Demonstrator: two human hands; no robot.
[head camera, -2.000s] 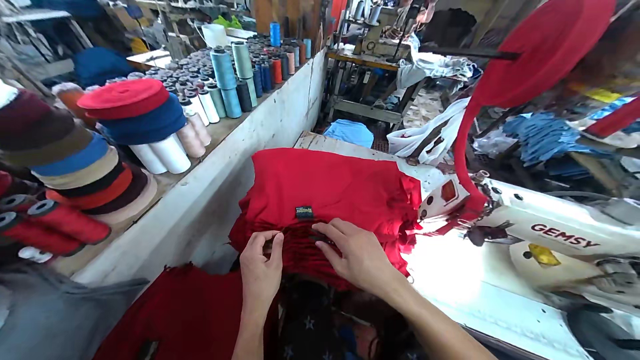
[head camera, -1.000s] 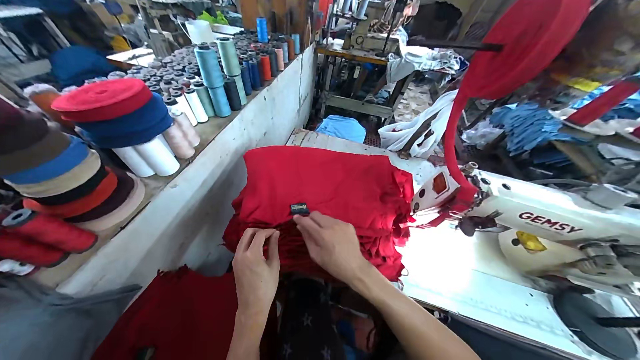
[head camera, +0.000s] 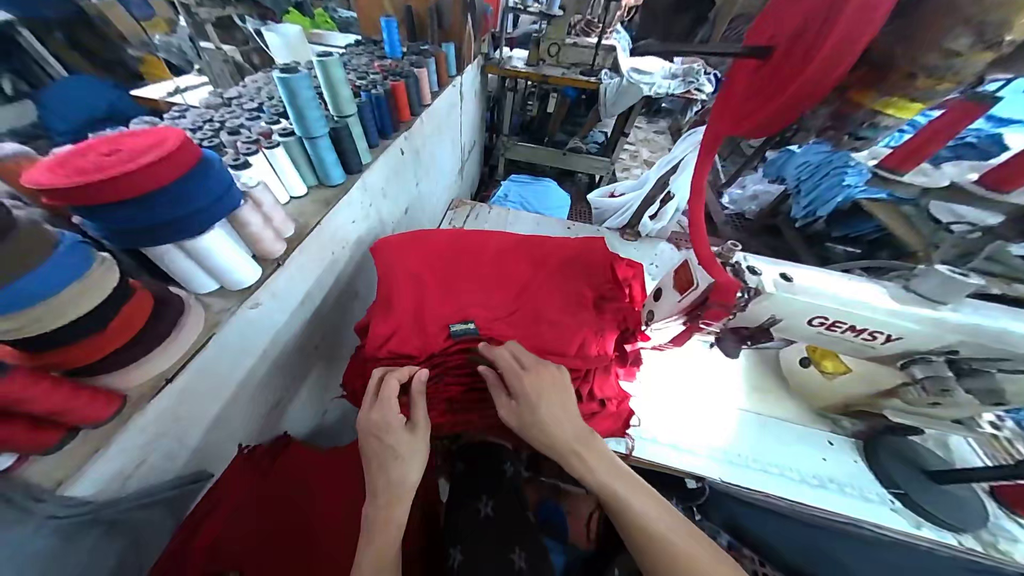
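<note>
A stack of red fabric pieces (head camera: 496, 276) lies on the white sewing table, its near edges fanned into many layers. On the top piece sits a small dark label (head camera: 463, 330) with writing. My left hand (head camera: 394, 424) is at the near left of the layered edges, thumb and forefinger pinching a red edge. My right hand (head camera: 532, 392) rests over the layers to the right, just below the label, fingers bent; whether it grips a layer is hidden. A Gemsy sewing machine (head camera: 840, 328) stands right of the stack, with red fabric tape (head camera: 704, 200) running down to its head.
Left, a low white wall (head camera: 320, 264) borders a ledge with thread spools (head camera: 300, 104) and rolls of coloured tape (head camera: 120, 172). More red fabric (head camera: 272, 512) hangs at the lower left. Light blue cloth (head camera: 530, 197) lies beyond the table. A large red tape roll (head camera: 808, 64) hangs above the machine.
My right hand was at the label one second ago and is now a little lower, over the layered edges. My left hand stays at the near edges.
</note>
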